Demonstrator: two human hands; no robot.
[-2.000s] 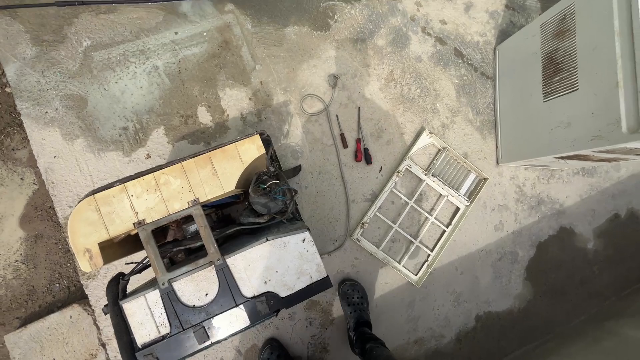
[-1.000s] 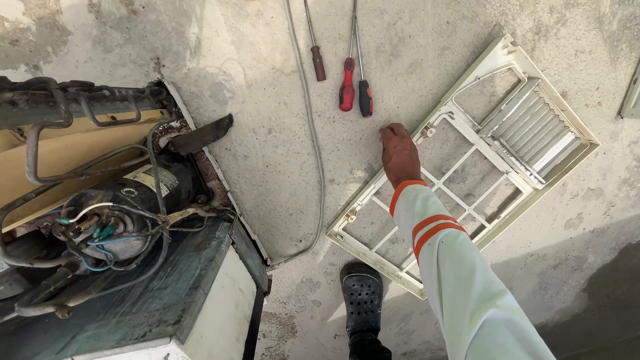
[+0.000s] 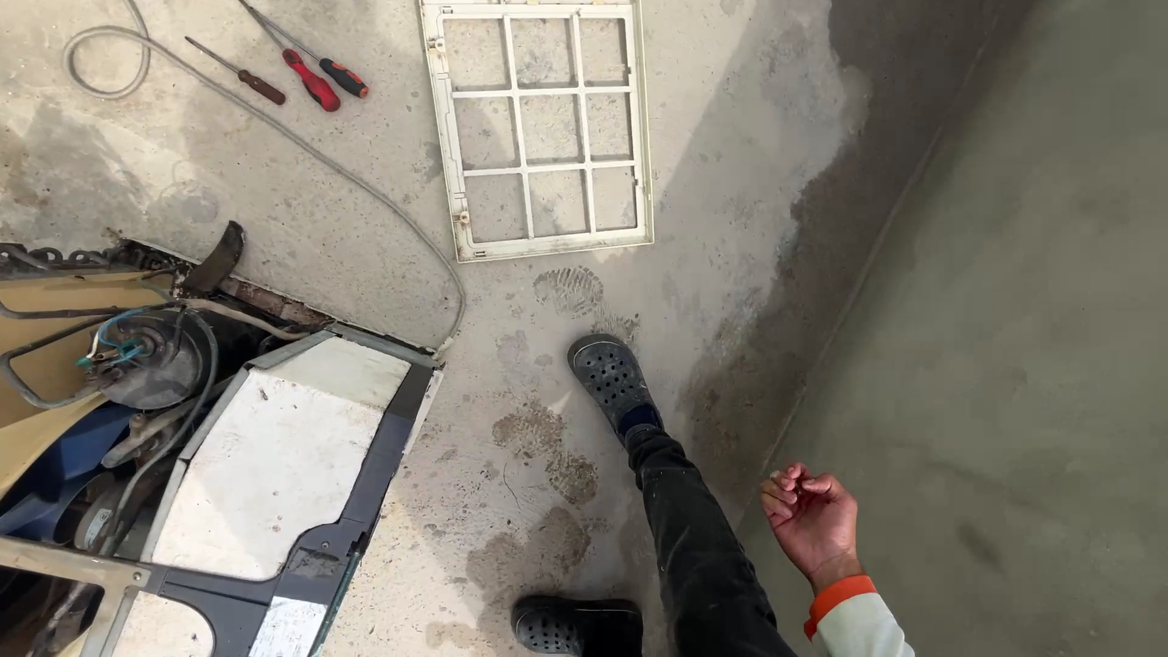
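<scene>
At the lower right, my right hand [image 3: 812, 516] is raised over the floor beside my leg, palm partly up, its fingers curled in; no object shows in it. My left hand is out of view. An off-white plastic grille frame [image 3: 555, 168] lies flat on the concrete at top centre. Left of it are a brown-handled screwdriver [image 3: 262, 87], a red-handled one [image 3: 311, 80] and a black-and-orange-handled one [image 3: 344, 78]. The opened air conditioner [image 3: 274, 456] fills the lower left, with its motor [image 3: 160, 360], wires and pipes exposed.
A grey power cord [image 3: 342, 169] runs in a loop past the screwdrivers to the air conditioner's corner. My feet in black clogs [image 3: 607, 374] stand between the unit and a greenish-grey smooth surface [image 3: 1004, 365] at right. Dark damp patches mark the concrete.
My right hand has left the grille frame, where it was one second ago, and is now at the lower right. The view has shifted a lot.
</scene>
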